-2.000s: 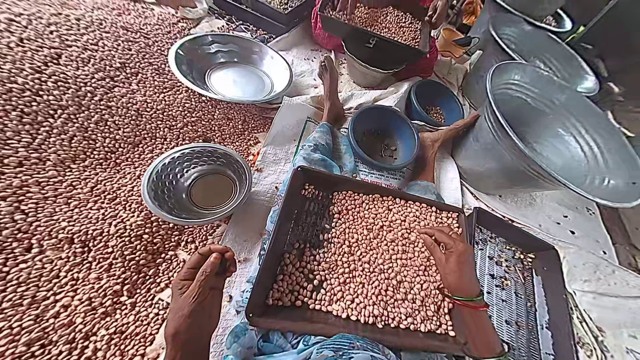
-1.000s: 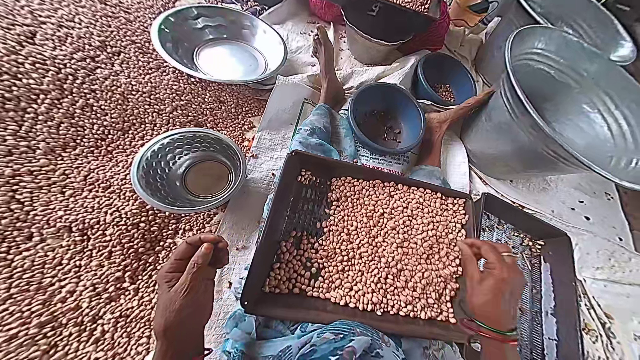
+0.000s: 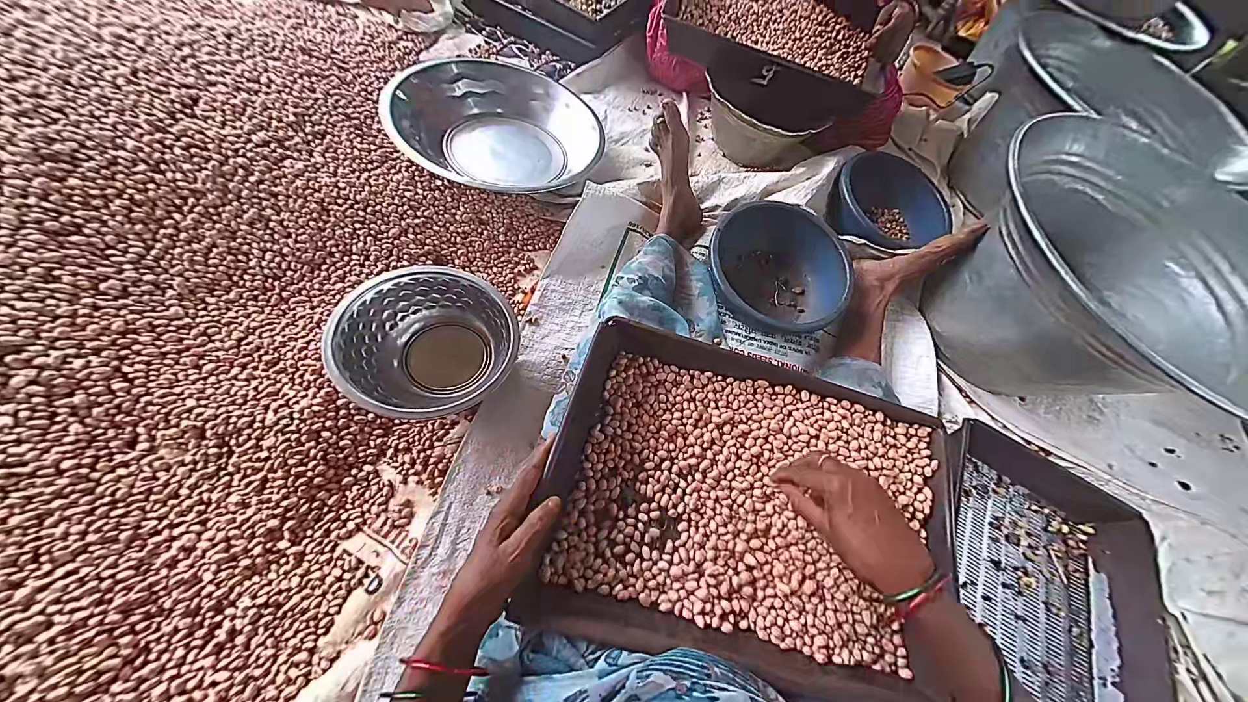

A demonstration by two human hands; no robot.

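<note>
A dark rectangular sieve tray (image 3: 570, 429) full of pinkish-brown nuts or seeds (image 3: 741, 507) rests across the lap. My left hand (image 3: 512, 536) grips the tray's left wall, thumb towards the inside. Above the nuts, at the right of the tray, is my right hand (image 3: 838, 507), palm down with fingers bent and fingertips at the nuts; whether it pinches one cannot be told. The nuts now cover most of the mesh, with small dark gaps at the left. A second sieve tray (image 3: 1131, 565) with dark and yellowish bits lies to the right, partly behind the right forearm.
A large heap of nuts (image 3: 195, 341) spreads at left, with two steel bowls (image 3: 341, 341) (image 3: 590, 146) beside it. Blue bowls (image 3: 717, 263) (image 3: 843, 195) stand between and beside the feet. Big metal tubs (image 3: 1014, 214) are at right. Another person's hand (image 3: 892, 39) holds a tray of nuts (image 3: 712, 49) ahead.
My left hand has moved from beside the tray onto its left wall. My right hand has moved left over the nuts. The nuts have spread over the formerly bare left part of the mesh.
</note>
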